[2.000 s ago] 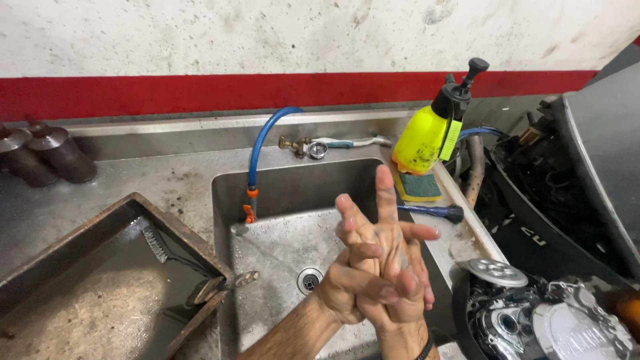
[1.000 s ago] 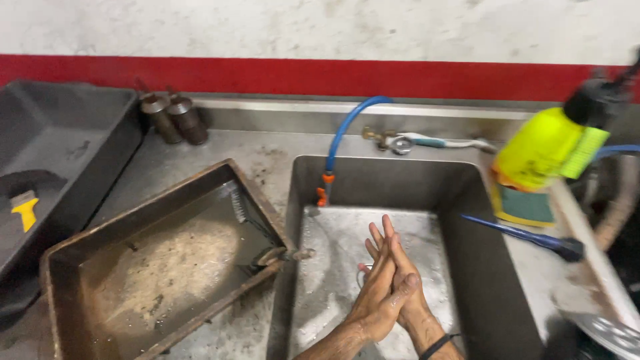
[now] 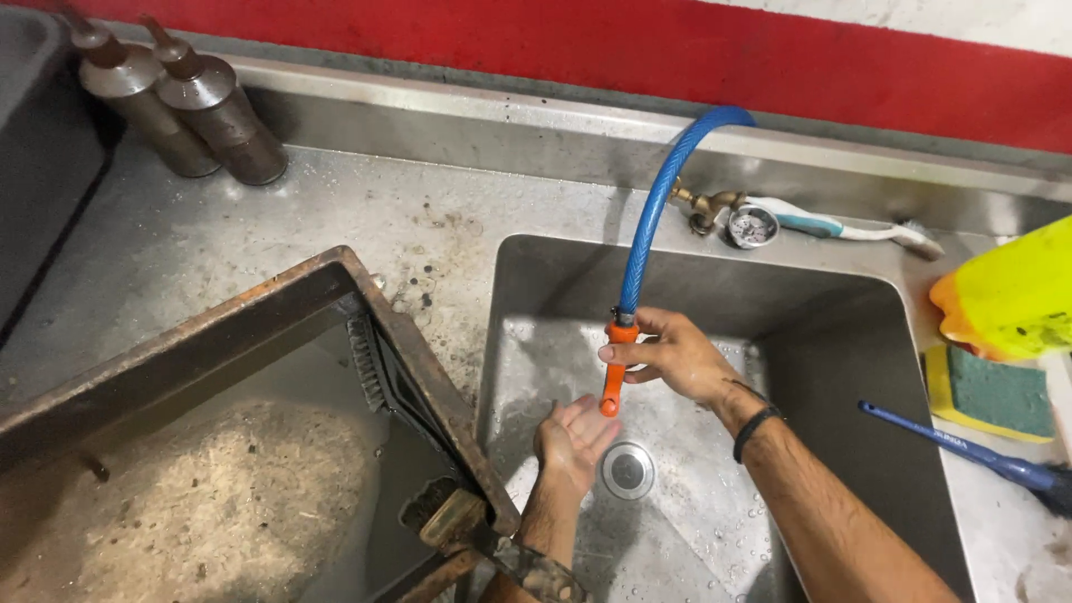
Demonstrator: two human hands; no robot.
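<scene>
A blue hose [image 3: 649, 218] arches over the back ledge into the stainless steel sink [image 3: 854, 289] and ends in an orange valve [image 3: 621, 356]. My right hand [image 3: 670, 352], with a black band on its wrist, grips this valve between thumb and fingers. Below the valve's end, my left hand [image 3: 576, 440] is held palm up with nothing in it, its fingers slightly spread. The round drain [image 3: 628, 471] lies on the sink floor just right of my left hand. Whether water is flowing from the valve cannot be clearly seen.
At left, a rusty metal tray [image 3: 435, 377] of murky liquid holds a wire brush [image 3: 366, 360] and a paintbrush [image 3: 452, 515], whose handle overhangs the sink. Behind are two bottles [image 3: 226, 126]. A brass tap [image 3: 713, 205], a sponge [image 3: 997, 394], a blue-handled brush [image 3: 963, 444] and a yellow sprayer [image 3: 1013, 289] border the sink.
My hands were pressed together over the sink; they have parted. The right one has taken hold of the orange valve, and the left has turned palm up beneath it. The view has moved closer.
</scene>
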